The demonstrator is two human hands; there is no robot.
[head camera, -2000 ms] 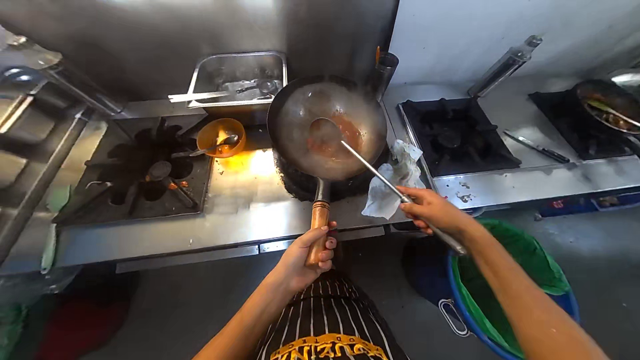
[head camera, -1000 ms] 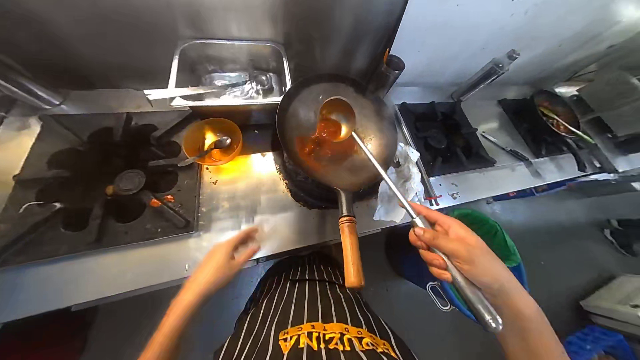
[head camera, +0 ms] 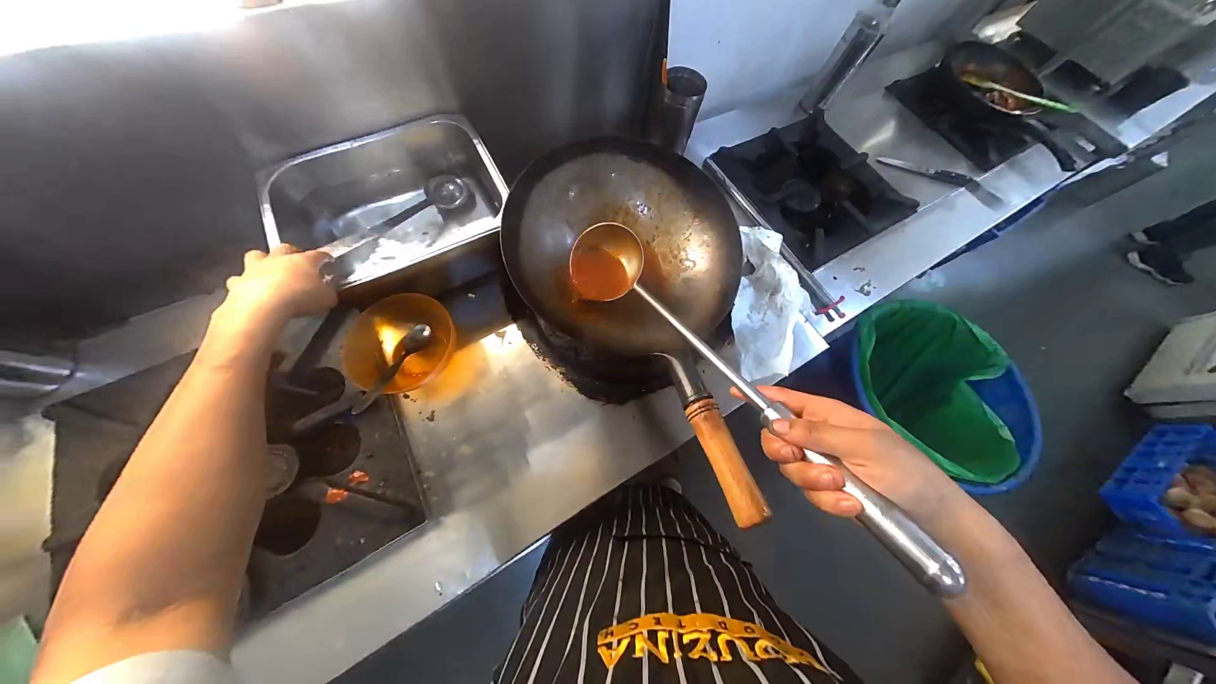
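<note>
My right hand [head camera: 826,446] grips the handle of a metal ladle [head camera: 722,366], whose bowl holds reddish-brown sauce over the wok. The dark wok [head camera: 560,214] sits on the burner, its wooden handle [head camera: 730,465] free of both hands. At the left rim of a steel pan [head camera: 380,152], my left hand [head camera: 280,280] is closed around the end of a utensil handle; the exact grasp is partly hidden. A ladle-like utensil [head camera: 446,193] and white material lie in that pan. Just below is an orange bowl [head camera: 439,347] with a spoon [head camera: 408,344] in it.
Gas burners stand left [head camera: 332,560] and right [head camera: 798,190]. A crumpled white cloth or paper [head camera: 765,304] lies beside the wok. A knife [head camera: 926,171] rests on the counter. Below are a green-lined blue bin [head camera: 931,389] and blue crates [head camera: 1140,484]. A person's shoe [head camera: 1159,266] shows far right.
My left hand let go of the wok handle and moved up to the steel pan at the left. My right hand keeps the ladle, whose bowl now holds sauce above the wok.
</note>
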